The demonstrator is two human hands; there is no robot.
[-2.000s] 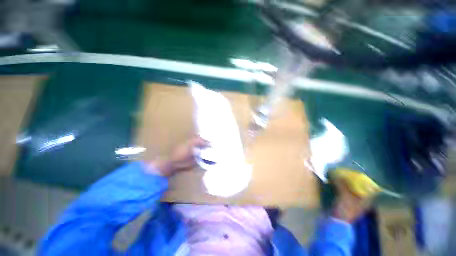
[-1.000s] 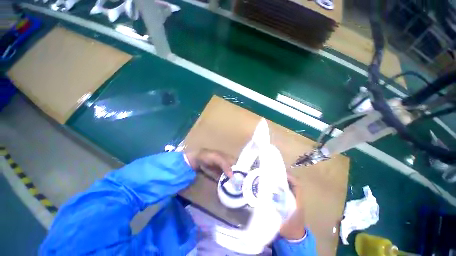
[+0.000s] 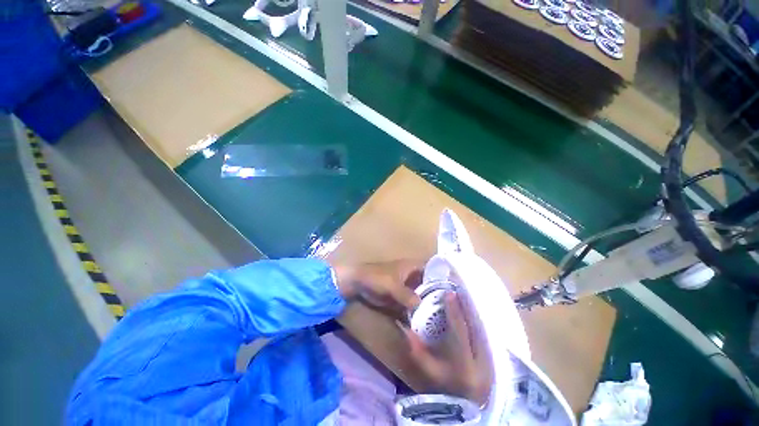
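Observation:
White cat-ear headphones (image 3: 493,312) are held on edge over the brown cardboard mat (image 3: 379,218), one pointed ear up. My left hand (image 3: 379,284) grips the near ear cup from the left. My right hand (image 3: 453,354) is on the same cup, its fingers against the slotted white speaker plate (image 3: 429,318), which sits at the cup. The other ear cup (image 3: 437,409) is at the bottom edge. The suspended screwdriver (image 3: 620,265) points its metal nose at the mat, just right of the headband, and no hand is on it.
A crumpled white cloth (image 3: 620,401) lies right of the mat. A clear plastic strip (image 3: 283,160) lies on the green bench beside another cardboard sheet (image 3: 191,91). White discs (image 3: 582,29) lie on stacked cardboard across the rail. Black hoses hang at right. A white post stands behind.
The headphones have turned more on edge. The speaker plate has come against the cup, with both hands now on it. The view has shifted, and the yellow bottle is out of view.

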